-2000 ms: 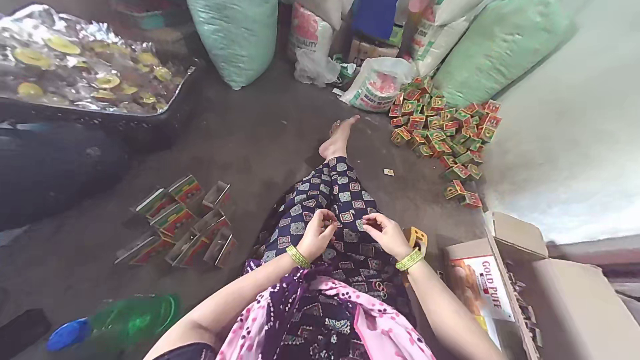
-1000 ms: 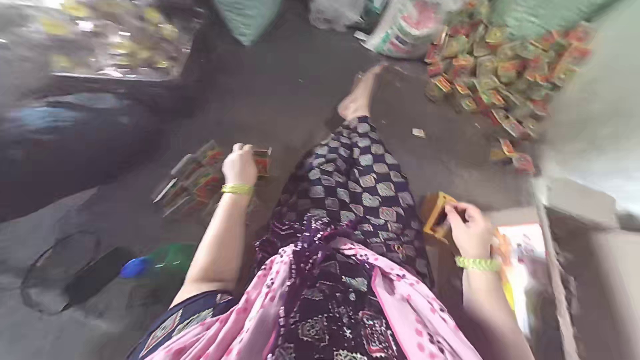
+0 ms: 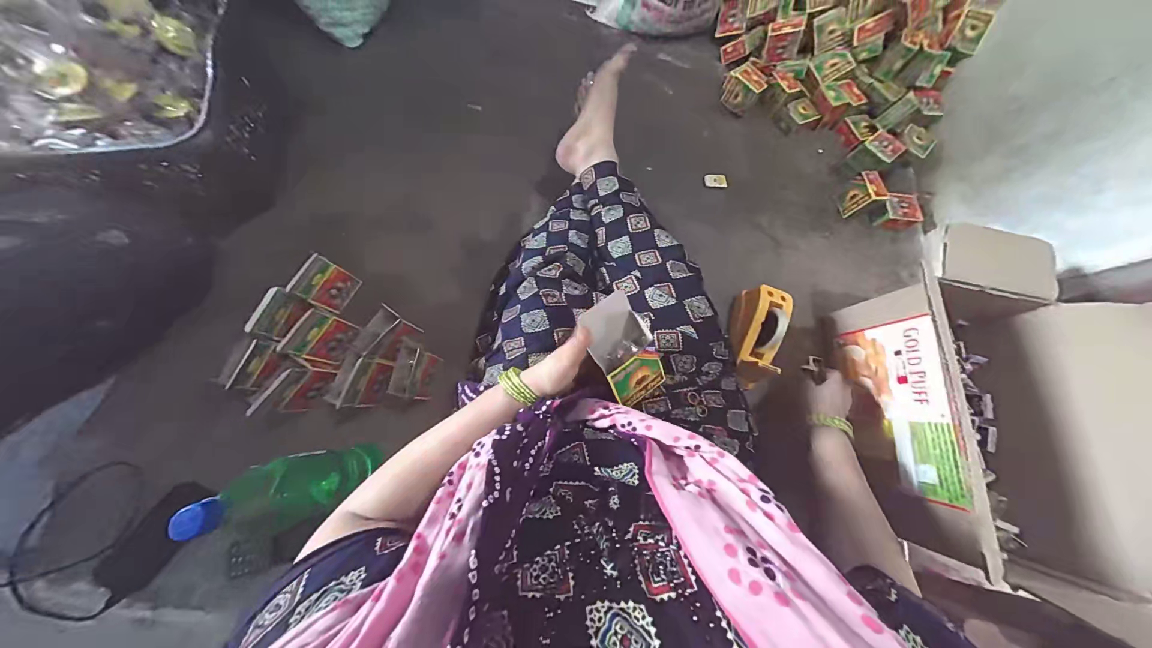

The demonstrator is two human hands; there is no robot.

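Note:
My left hand (image 3: 560, 364) holds a small printed carton (image 3: 637, 376) above my lap, its pale flap or inner side standing up. Beside the cardboard box, my right hand (image 3: 830, 391) is low near the floor with a small dark item (image 3: 813, 366) at its fingertips, too small to name. A yellow tape dispenser (image 3: 761, 333) stands between my leg and that hand. On the floor to the left lies a group of similar small cartons (image 3: 319, 337), some showing open ends.
A large cardboard box (image 3: 931, 432) with printed sides stands at the right. Small cartons are heaped (image 3: 837, 81) at the upper right. A green plastic bottle (image 3: 301, 481) with a blue cap lies at lower left. A black tub (image 3: 211, 81) of clear-wrapped packets is at upper left.
My left hand has moved from the carton group at the left to above my lap and now holds a carton. My right hand has left the tape dispenser and is lower, beside the box.

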